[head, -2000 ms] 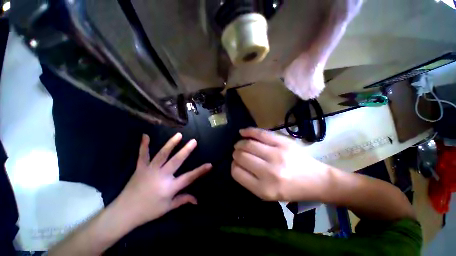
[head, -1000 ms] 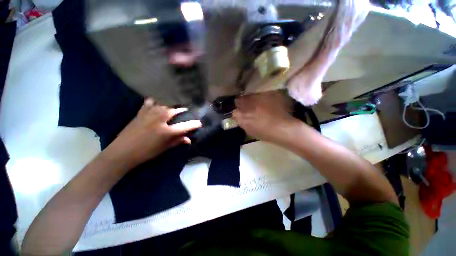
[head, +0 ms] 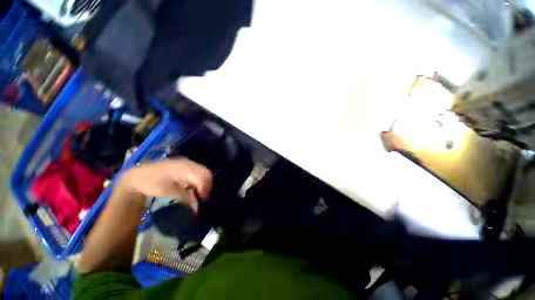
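Observation:
My left hand (head: pixel 167 180) is blurred, over the left front of the table, beside the blue crate. Its fingers are curled next to dark fabric (head: pixel 258 205); blur hides whether they grip it. My right hand is not in view. A black and grey heap of cut pieces (head: pixel 188 44) lies on the white table (head: pixel 293 99) at the upper left. The yellowish machine bed (head: pixel 469 158) shows at the right under bright light, with part of the machine (head: pixel 504 82) beyond it.
A blue mesh crate (head: pixel 76 114) stands left of the table, holding red cloth (head: pixel 73 181) and dark things. More blue crates show at the upper left and lower left. The table's front edge runs diagonally to the lower right.
The view has swung left, away from the needle area. My left hand has left the fabric by the needle and is now past the table's front edge. My right hand has gone out of view.

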